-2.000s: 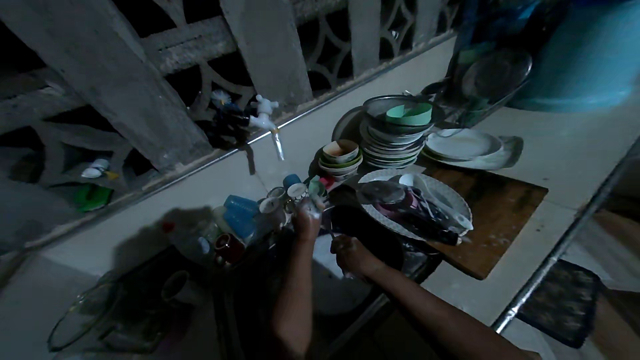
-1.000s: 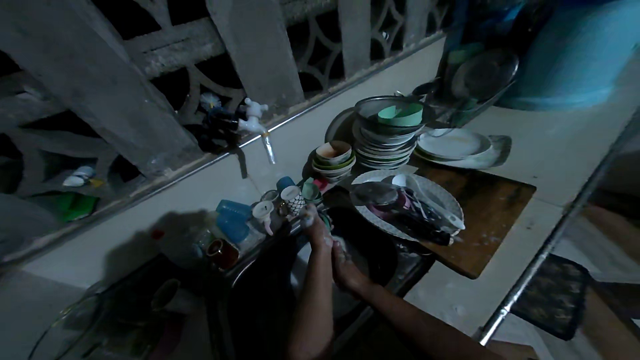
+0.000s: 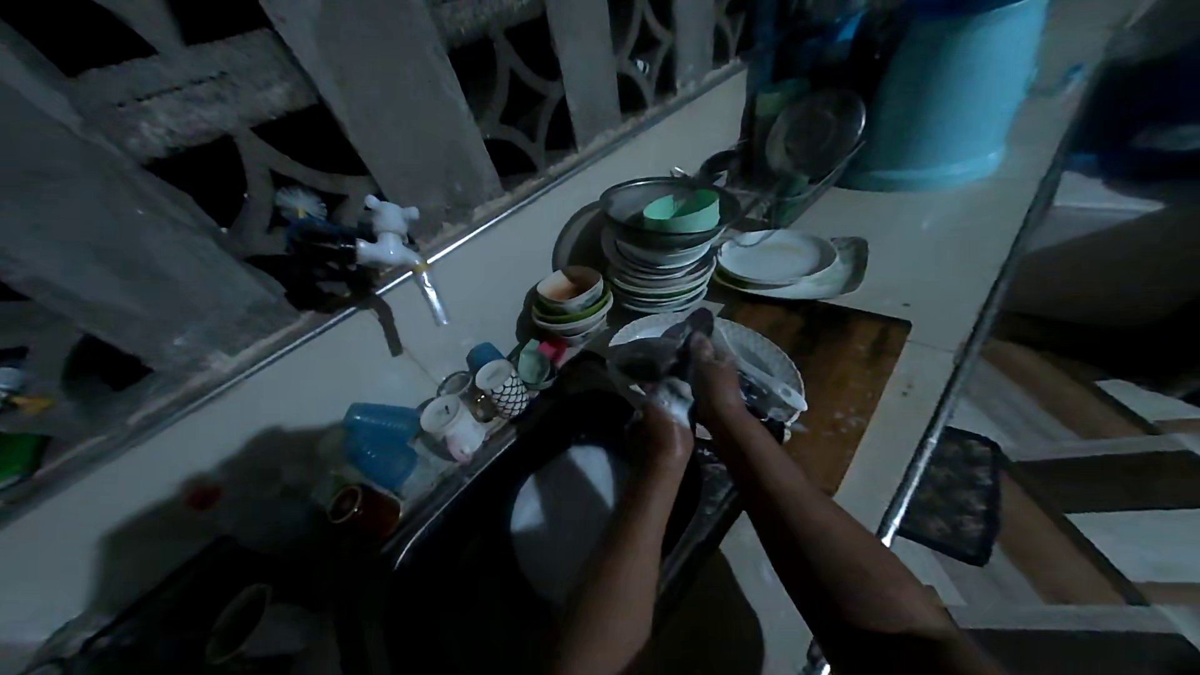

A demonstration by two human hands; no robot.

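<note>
My left hand [image 3: 667, 412] is covered in suds over the right edge of the dark sink [image 3: 450, 525]. Just beyond and to its right, my right hand [image 3: 710, 364] grips a dark utensil, perhaps a ladle or large spoon [image 3: 647, 358], above the white scalloped plate [image 3: 783, 352]. Whether the left hand also grips it is blurred. More utensils [image 3: 764, 386] lie on that plate, which rests partly on a wooden board [image 3: 848, 375]. A round white plate or basin [image 3: 565, 516] lies in the sink.
Cups [image 3: 452, 424] and blue plastic tumblers [image 3: 380, 441] line the sink's back edge. Stacked bowls [image 3: 570, 305], a plate stack [image 3: 659, 281] and flat plates [image 3: 776, 256] stand behind the board. A white faucet [image 3: 389, 246] juts from the wall; a big turquoise container [image 3: 947, 103] stands far right.
Both hands have moved from over the sink toward the white scalloped plate. A dark utensil now shows in the right hand. The cup beside the sink's back edge is no longer by the left hand.
</note>
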